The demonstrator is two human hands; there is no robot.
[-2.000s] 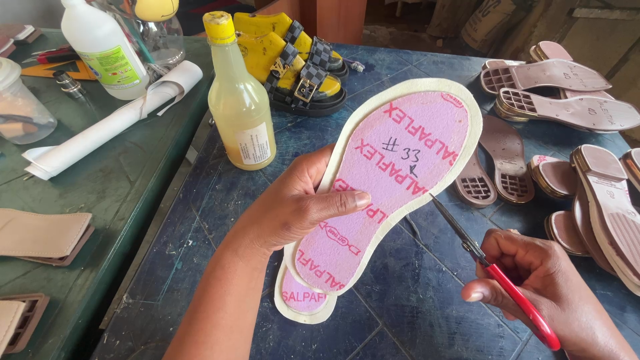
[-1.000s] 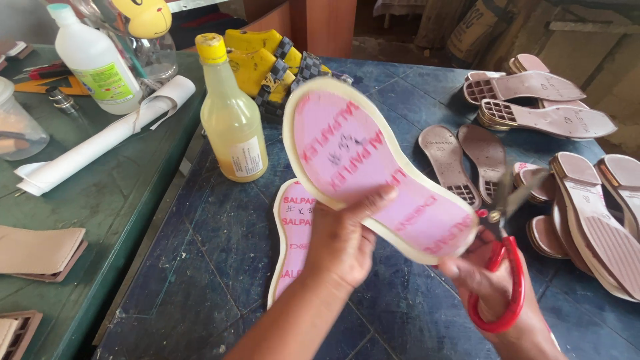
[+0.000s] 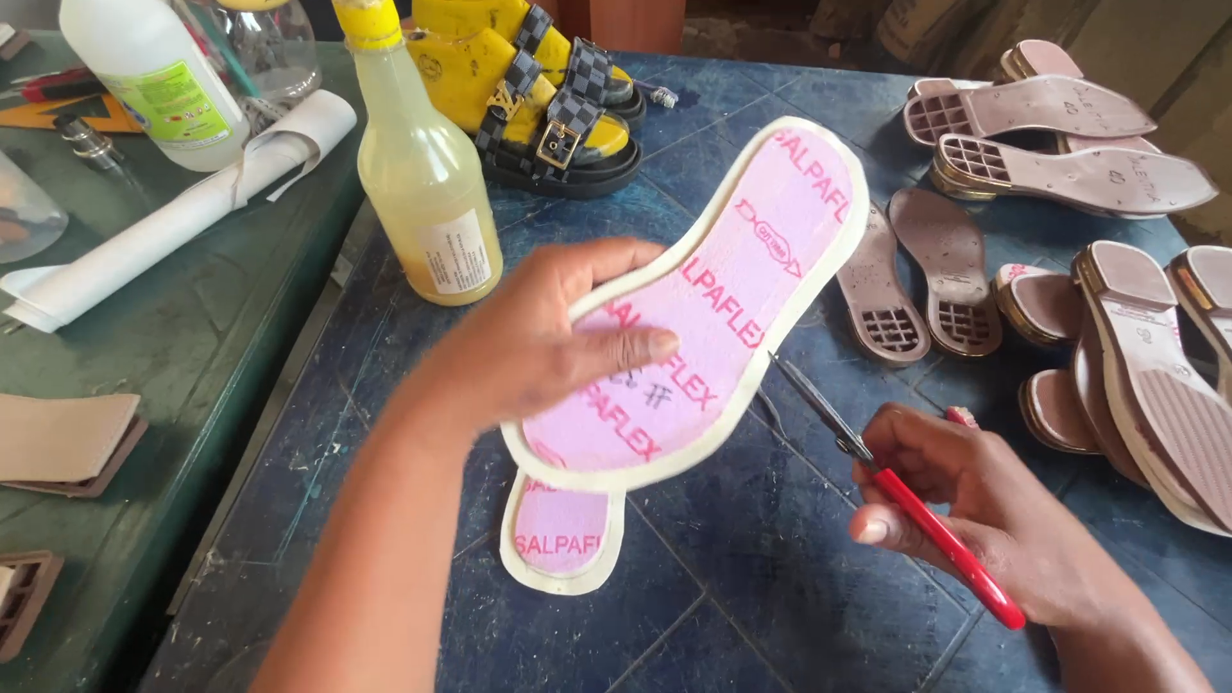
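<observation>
My left hand grips a pink insole board with a cream border, thumb on its printed face and fingers behind. The board is tilted above the blue table, its narrow end up and to the right. My right hand holds red-handled scissors. Their blades are parted, and one tip is at the cream border on the board's right edge. A second pink insole with a cream border lies on the table, partly hidden beneath the held one.
A glass bottle of yellowish liquid stands beyond my left hand, near yellow shoe lasts with buckled black sandals. Brown shoe soles and heeled soles lie at right. A green table at left holds a white roll and a white bottle.
The held insole has been turned around, so its narrow end now points up and its wide end down. The scissors, at its lower right end one second ago, are now at its long right edge.
</observation>
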